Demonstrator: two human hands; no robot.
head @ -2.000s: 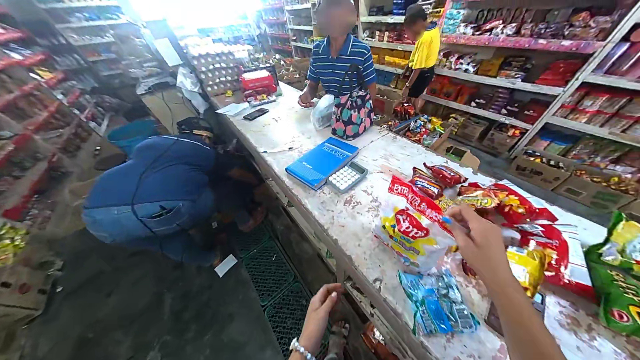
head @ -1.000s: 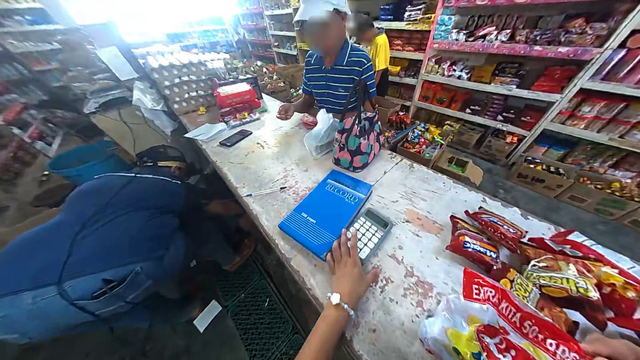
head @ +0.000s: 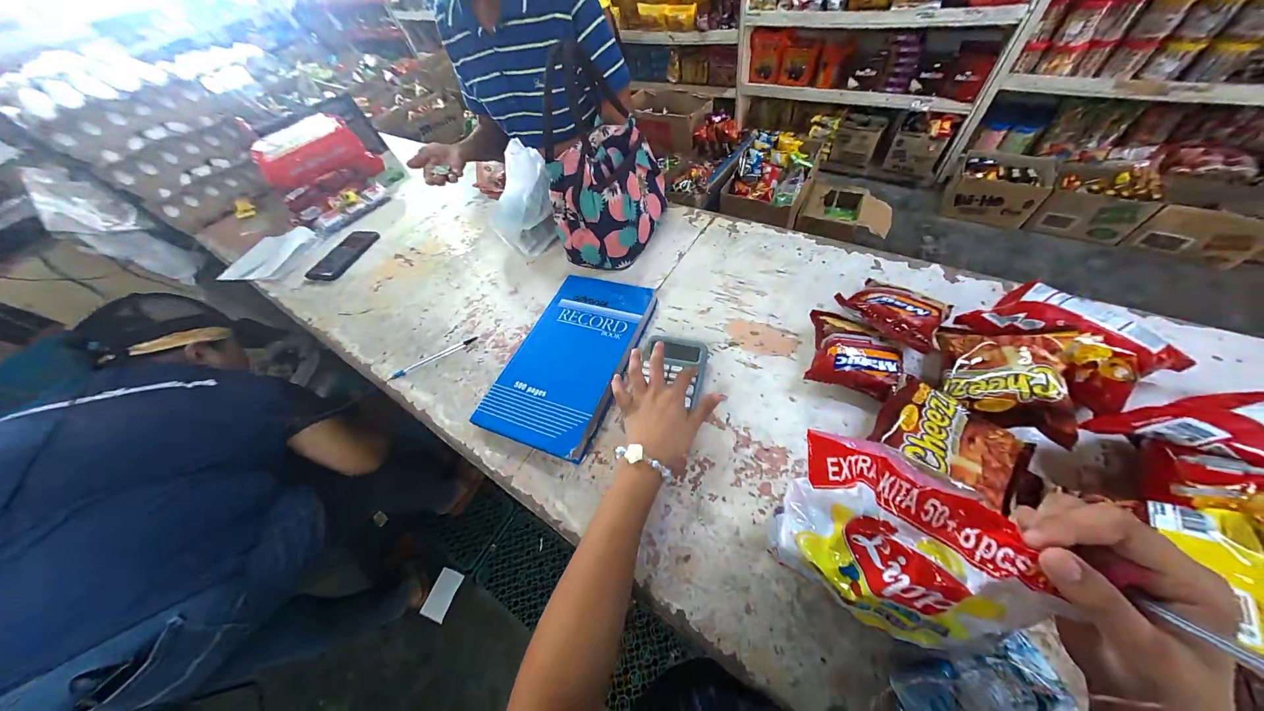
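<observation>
My left hand [head: 660,410], a beaded bracelet at its wrist, lies spread over the lower part of a grey calculator [head: 681,355], holding nothing. Left of the calculator is a blue record book [head: 573,365]. At the lower right, my right hand [head: 1126,583] pinches the top edge of a white, red and yellow candy bag [head: 899,553] and also has a pen-like stick [head: 1190,632] in it. Red snack bags [head: 894,314] and Cheezy snack bags [head: 1007,380] lie behind the candy bag. A blue-capped pen [head: 433,357] rests left of the book.
Across the worn counter [head: 780,538] a person in a striped shirt [head: 513,69] stands by a patterned tote bag [head: 607,197] and a white plastic bag [head: 525,202]. A phone [head: 342,256] lies farther left. At lower left a person in dark blue [head: 178,474] bends beside the counter.
My left hand has gone from beside the counter's edge onto the calculator. The view has swung, and the book and calculator now show larger. The bending person remains beside the counter.
</observation>
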